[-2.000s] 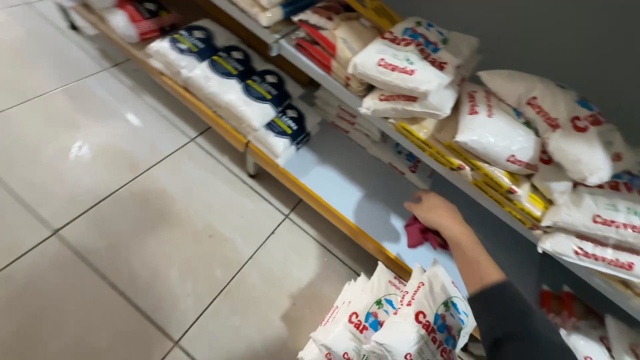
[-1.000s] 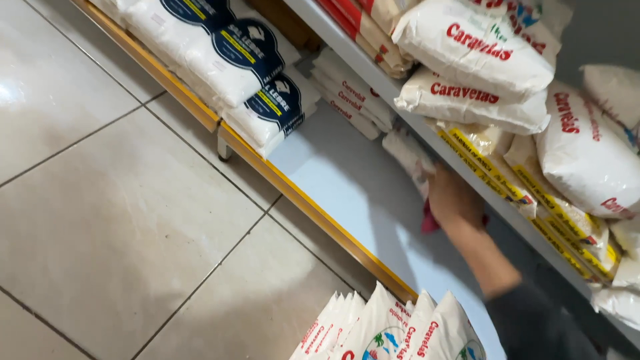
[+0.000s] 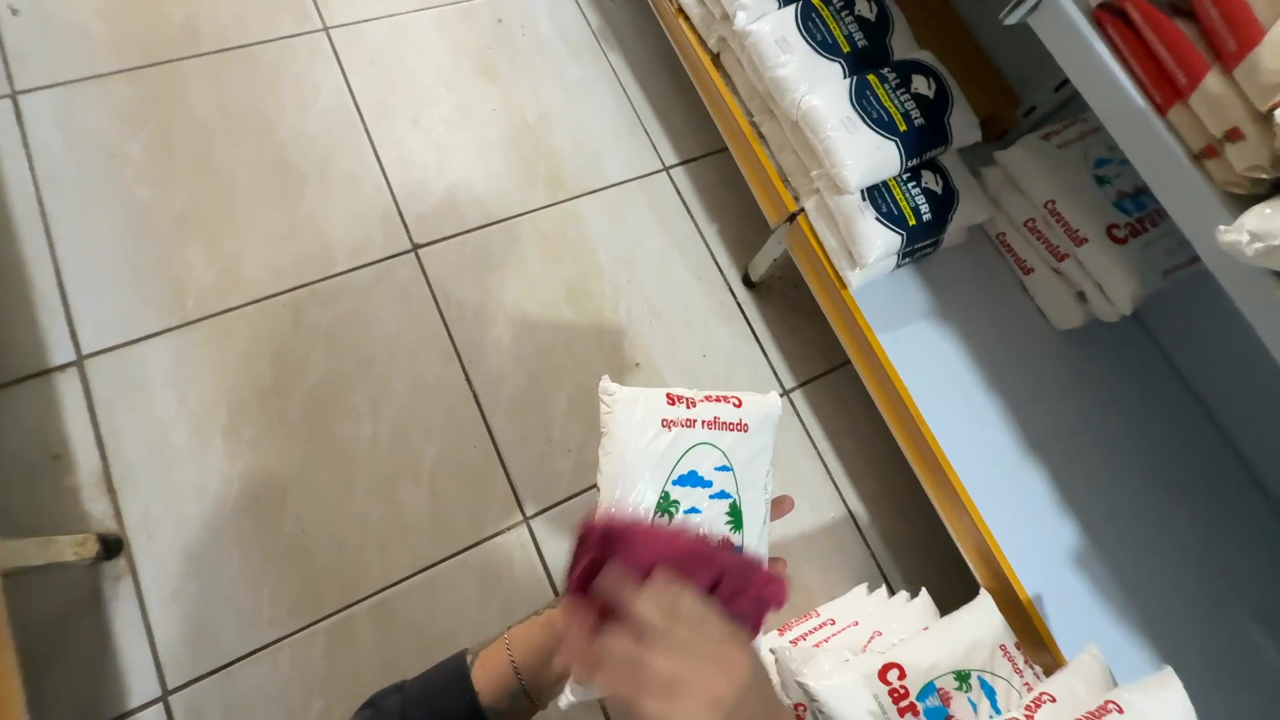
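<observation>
A white plastic bag of refined sugar lies printed side up over my left hand, whose fingertips show past the bag's right edge; a thin bracelet circles that wrist. My right hand, blurred, holds a dark red cloth against the lower part of the bag and covers some of its print. Close by at the lower right stand several more sugar bags in a row.
A low pale blue shelf with a yellow edge runs diagonally on the right. Salt packs and stacked sugar bags lie on it. An upper shelf overhangs it. A metal leg stands on the tiled floor at the left.
The right hand with the red cloth has moved from the low shelf to over the floor. A sugar bag is now on the left hand, which was out of view. The view has shifted left.
</observation>
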